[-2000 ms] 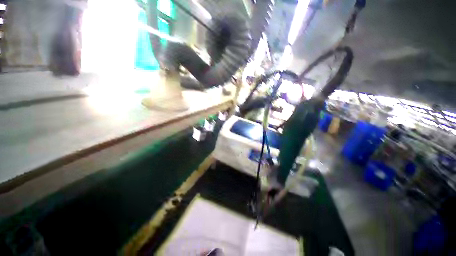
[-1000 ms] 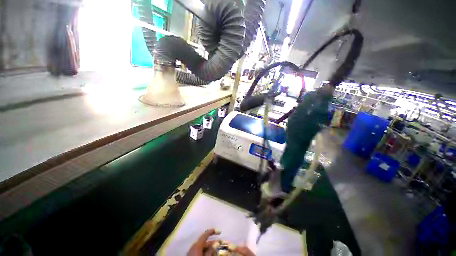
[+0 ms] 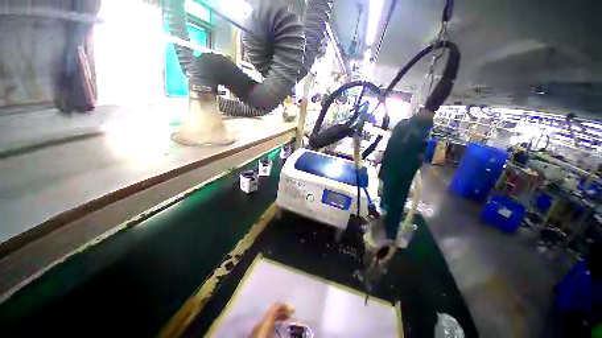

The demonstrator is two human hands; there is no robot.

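My left hand [image 3: 266,323] is at the bottom edge, over the white work mat [image 3: 330,307], partly cut off. Its fingers are around a small clear or white housing [image 3: 298,331] with dark parts inside, also cut by the edge. A pale yellowish spot shows at the fingertips; I cannot tell what it is. My right hand is not visible. The dark green auto-feed screwdriver [image 3: 401,171] hangs nose-down to the right of the hand. Its metal nozzle [image 3: 376,261] is above the mat's far right part, apart from the housing.
The white screw feeder [image 3: 310,188] stands behind the mat. Several white housings [image 3: 248,181] sit on the dark green conveyor belt [image 3: 145,254] at left. A ribbed duct with a cream funnel [image 3: 204,122] stands on the shelf. A crumpled plastic bag [image 3: 449,325] lies right of the mat. Blue bins [image 3: 480,173] stand beyond.
My left hand came into view with the housing. My right hand, seen at the bottom edge one second ago, is now out of view. The screwdriver nozzle has shifted right in the picture.
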